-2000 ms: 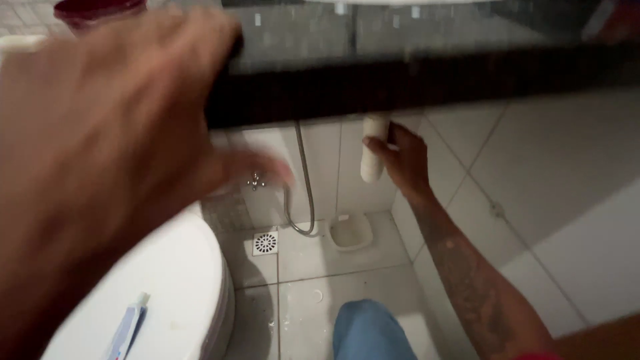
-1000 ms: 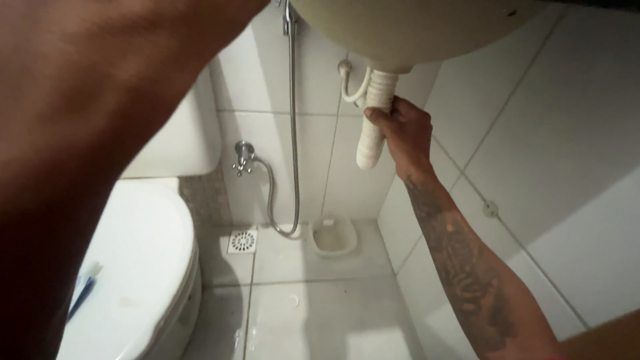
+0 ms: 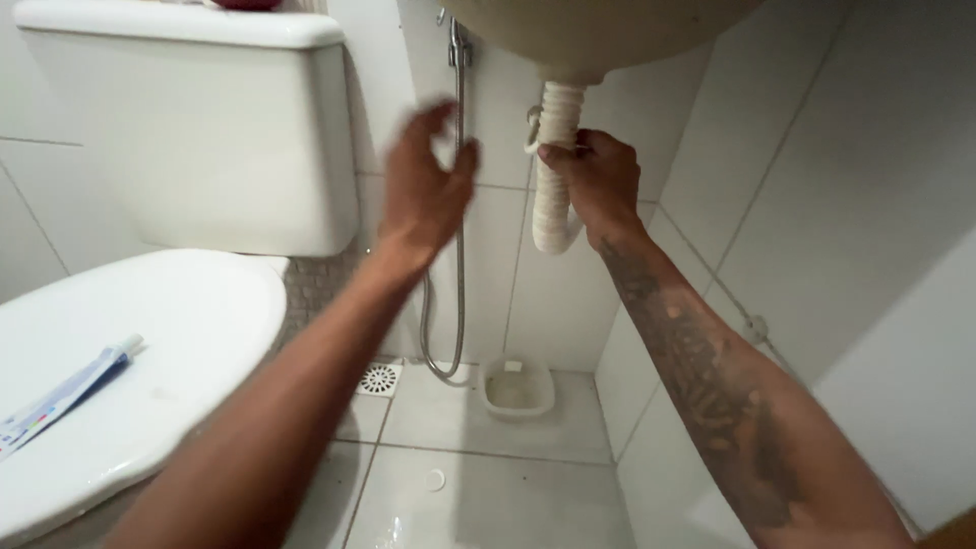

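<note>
My right hand [image 3: 602,179] grips a white corrugated drain hose [image 3: 559,122] below the underside of a sink basin [image 3: 602,30]. The hose bends in a U beneath my fingers. My left hand [image 3: 431,179], somewhat blurred, is raised to the left of the hose, thumb and fingers apart, holding nothing. Behind it hangs a metal flexible shower hose [image 3: 460,305] against the tiled wall. A square white plastic container [image 3: 518,389] stands on the floor below the drain hose.
At left are a toilet tank [image 3: 221,137] and a closed toilet lid [image 3: 175,305] with a toothpaste tube [image 3: 69,393] on it. A round floor drain [image 3: 379,379] and a small white ring [image 3: 435,479] are on the floor. Tiled wall [image 3: 762,191] stands close at right.
My left hand has come down from above the counter's edge to beside the drain hose. My right hand keeps its hold on the hose. The view has dropped below the basin.
</note>
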